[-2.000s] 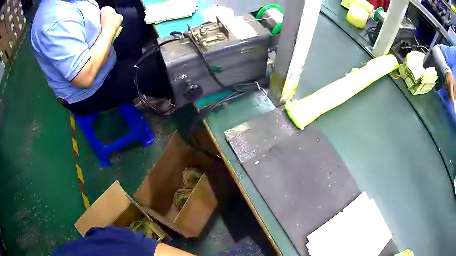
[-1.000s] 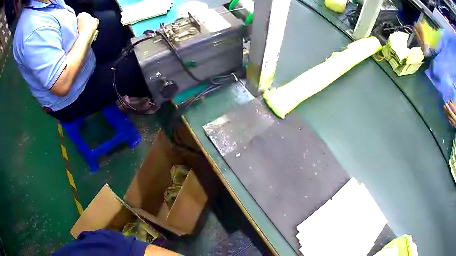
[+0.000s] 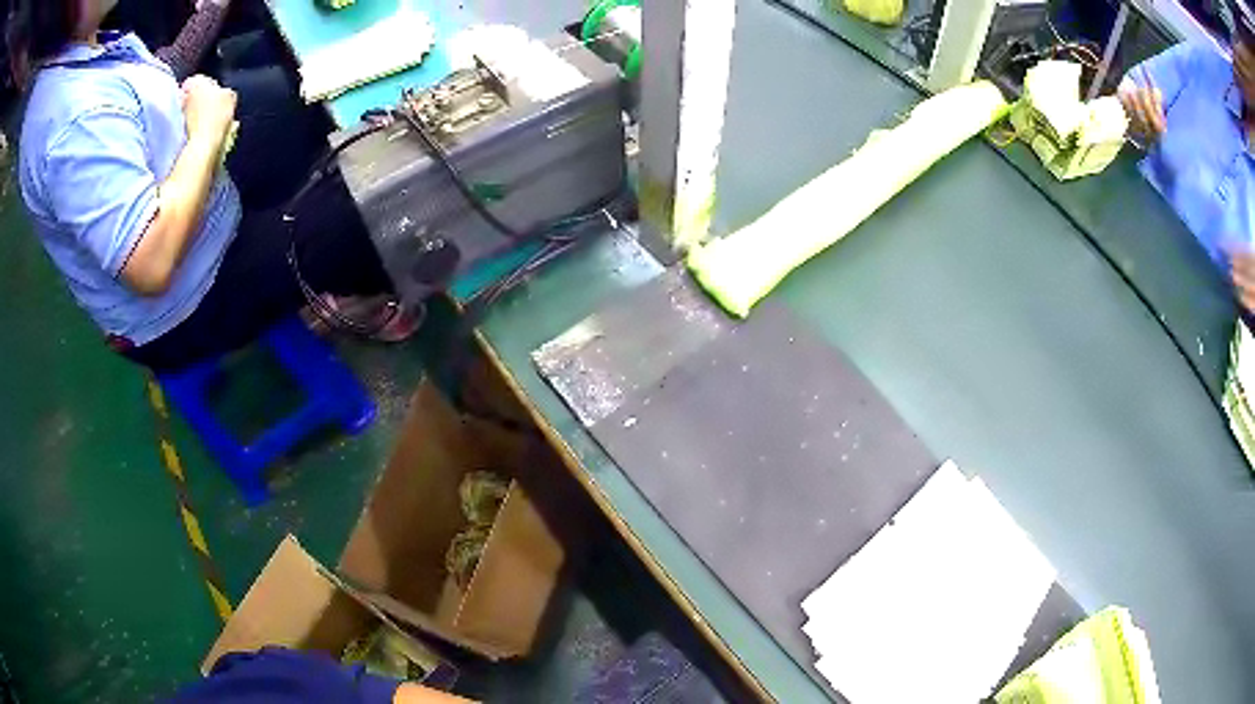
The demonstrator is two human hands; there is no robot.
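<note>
A stack of bright white flat sheets point(image 3: 936, 591), slightly fanned, lies on the black bench mat point(image 3: 771, 440) at the lower right. A yellow-green bent sheet stack point(image 3: 1094, 667) stands beside it, cut off by the bottom edge. Neither of my hands is in the picture. Only my dark blue sleeve and a small piece of bare forearm show at the bottom left; the hand beyond is out of view.
An open carton point(image 3: 516, 578) with yellowish bundles stands on the floor. A long lime-green roll point(image 3: 853, 193) lies by a pale post point(image 3: 681, 124). A grey bench machine point(image 3: 482, 179) has black cables. A person sits on a blue stool point(image 3: 269, 406); another is across the bench.
The view has shifted, so the bench scene sits further left and up. More of the yellow-green stack shows. My sleeve has sunk lower. The person across has moved their hands.
</note>
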